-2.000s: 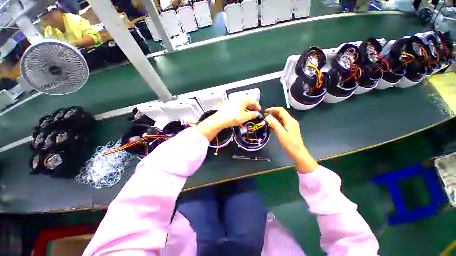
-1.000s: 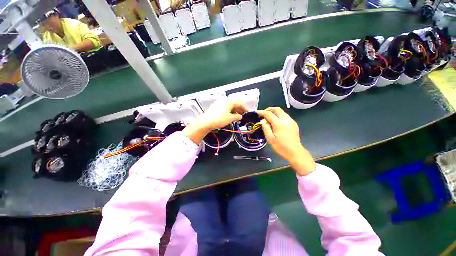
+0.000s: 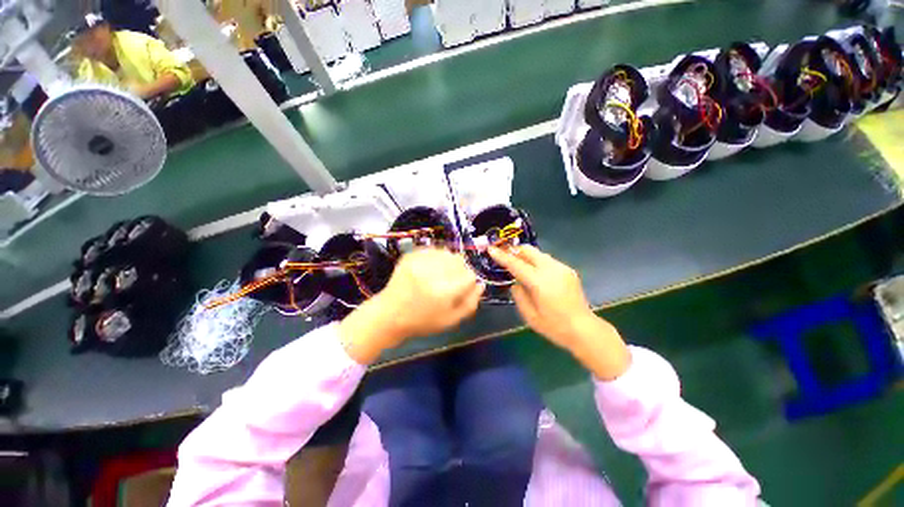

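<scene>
A white camera housing (image 3: 504,238) with a black open interior stands in front of me, with yellow wires in its mouth. My left hand (image 3: 432,288) is at its left front side, fingers curled; what is in the fingers is hidden. My right hand (image 3: 540,287) has its fingertips at the housing's front rim, near the wires; whether they pinch something cannot be told. More housings with red and orange wire harness (image 3: 313,267) stand to the left. White wall-mount brackets (image 3: 480,185) stand behind the housings.
Black camera head modules (image 3: 114,287) are clustered at left beside a tangled white heap (image 3: 210,332). Several units with head modules (image 3: 615,134) stand in a row at right. A fan (image 3: 97,139) and a slanted post (image 3: 260,104) stand at left. A blue stool (image 3: 838,352) is below right.
My left hand has moved down to the front of the housings, uncovering the neighbouring one. My right hand has shifted down and left. The thin tool at the bench edge no longer shows.
</scene>
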